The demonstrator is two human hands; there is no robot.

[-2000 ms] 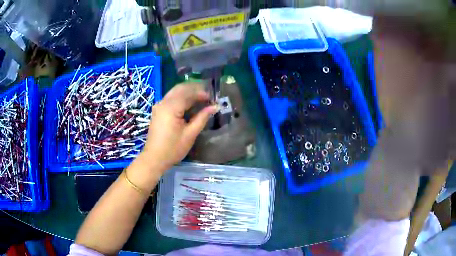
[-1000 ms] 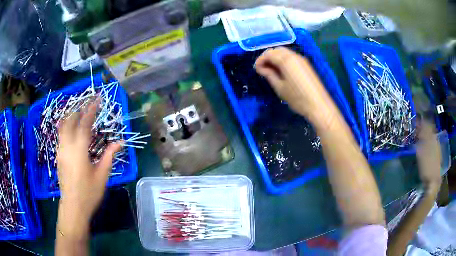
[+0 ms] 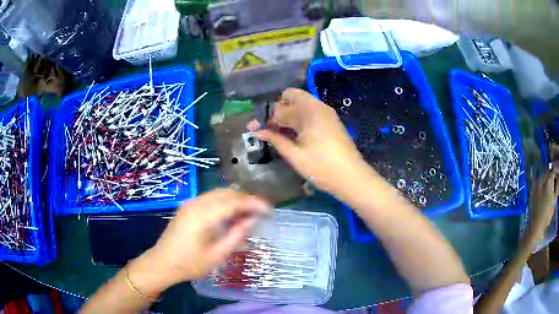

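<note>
My right hand is at the silver die block under the press head, thumb and index finger close to the block. I cannot tell whether a ring is between its fingertips. My left hand is blurred over the left part of the clear plastic box. Its fingers are bent towards the thumb; whether it holds a lead cannot be seen. Red-and-white leads lie in rows in the box. The base plate shows around the die, partly covered by my right hand.
A blue lead tray stands left of the press, some leads poking over its rim. The blue ring tray is right, a second lead tray beyond it. A flat black object lies below the left tray. Another person's arm is at the right edge.
My right hand has moved left from the ring tray to the die. My left hand has moved right and down from the lead tray to over the clear box. The camera view has shifted.
</note>
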